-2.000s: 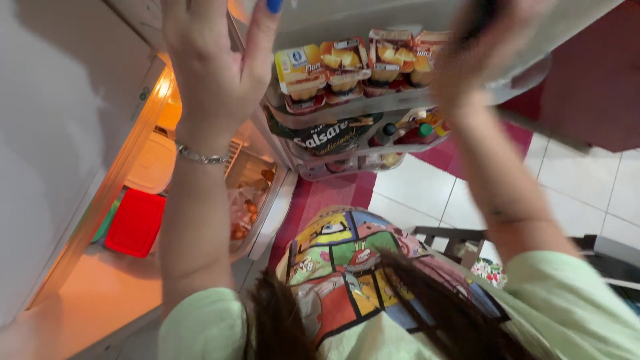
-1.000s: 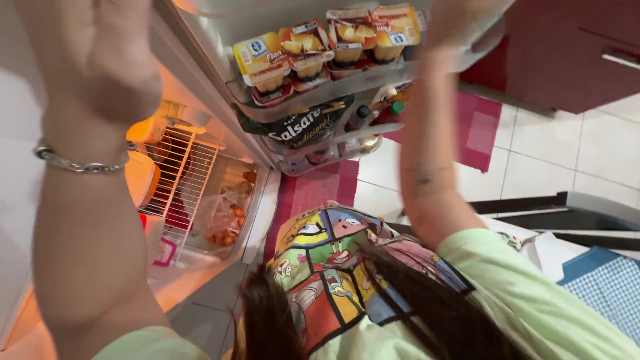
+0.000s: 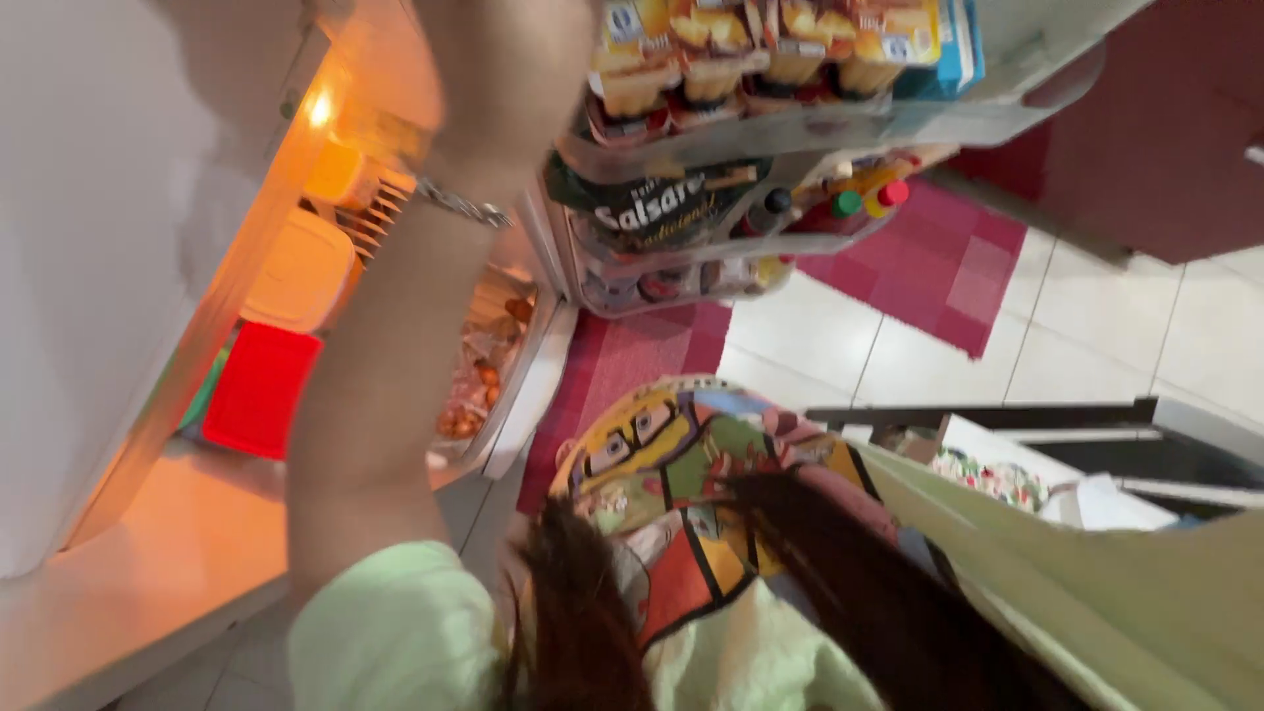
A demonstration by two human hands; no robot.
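Note:
My left hand (image 3: pixel 509 89) is raised at the top of the view, blurred, with a metal chain bracelet (image 3: pixel 459 204) at the wrist; its fingers are cut off by the frame edge. It is between the lit inside of an open fridge and the door shelves. Flan cups (image 3: pixel 711 49) in cartons fill the upper door shelf beside it. On the shelf below lie a black sauce pack (image 3: pixel 662 207) and bottles with green (image 3: pixel 846 203) and red caps. My right hand is out of the frame; only the green sleeve shows.
Inside the fridge are a red-lidded container (image 3: pixel 262 390), a pale lidded container (image 3: pixel 301 272), a wire shelf (image 3: pixel 380 217) and a drawer with reddish round produce (image 3: pixel 484 380). Pink checked mats (image 3: pixel 918 267) lie on white tiles. An open kitchen drawer (image 3: pixel 1076 410) is at the right.
My left hand has moved right, towards the door shelves. My right hand and forearm, seen raised earlier, have left the view. A blue carton now shows beside the flan cups.

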